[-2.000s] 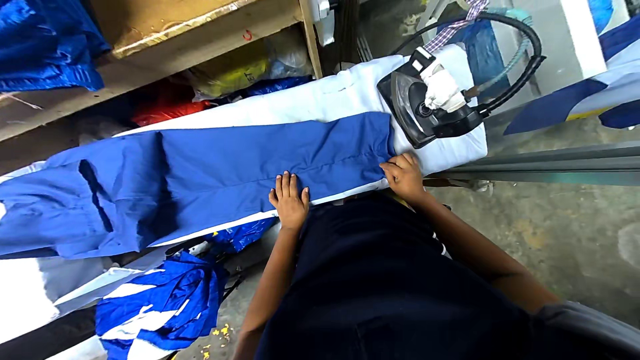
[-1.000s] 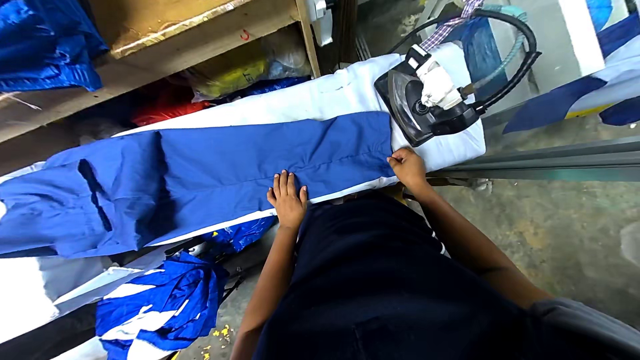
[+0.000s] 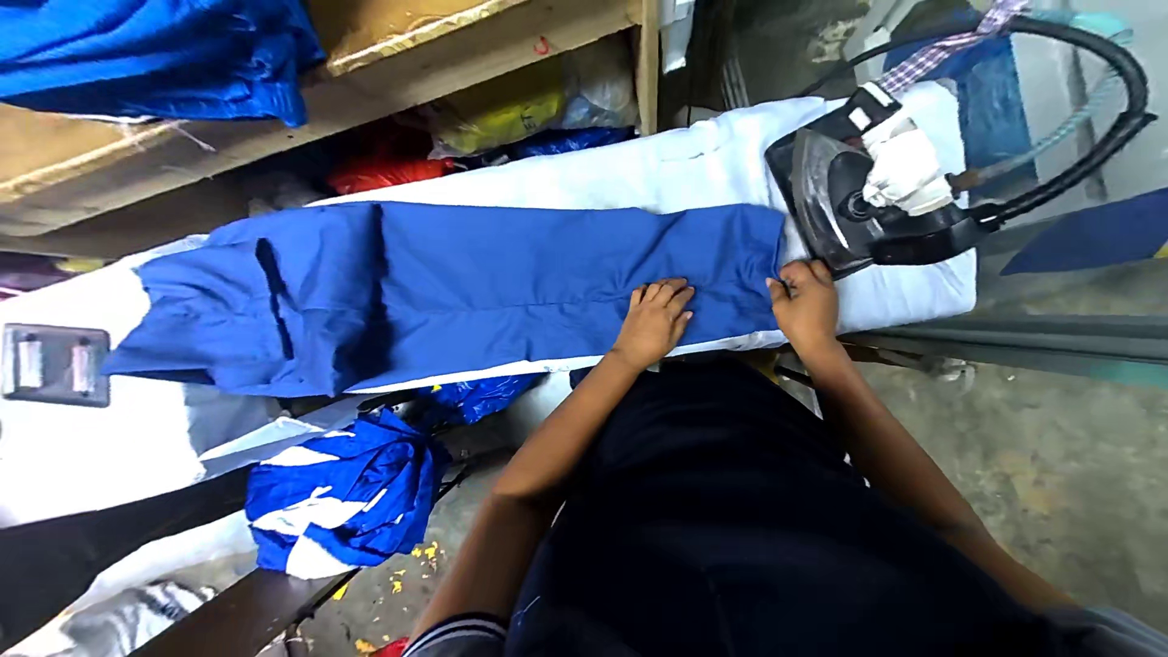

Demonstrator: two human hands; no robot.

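A blue garment (image 3: 511,274), long and narrow like a trouser leg, lies along a white-covered ironing board (image 3: 693,173); its left part is bunched in folds. My left hand (image 3: 653,321) rests on the cloth near the lower edge, fingers slightly spread. At the garment's right end, my right hand (image 3: 805,297) pinches the hem between thumb and fingers. Just above that hand an electric iron (image 3: 849,192) sits on a dark rest at the board's right part, white cloth wrapped round its handle and a black hose looping off to the right.
A wooden shelf (image 3: 493,68) with bagged goods beneath runs behind the board, and blue cloth (image 3: 155,59) hangs over it. Blue and white fabric (image 3: 342,497) hangs below the board at the lower left. A dark flat object (image 3: 57,365) lies at the far left.
Small shifts of my right hand show at the garment's right hem. My left hand stays on the cloth, and the iron stays where it was.
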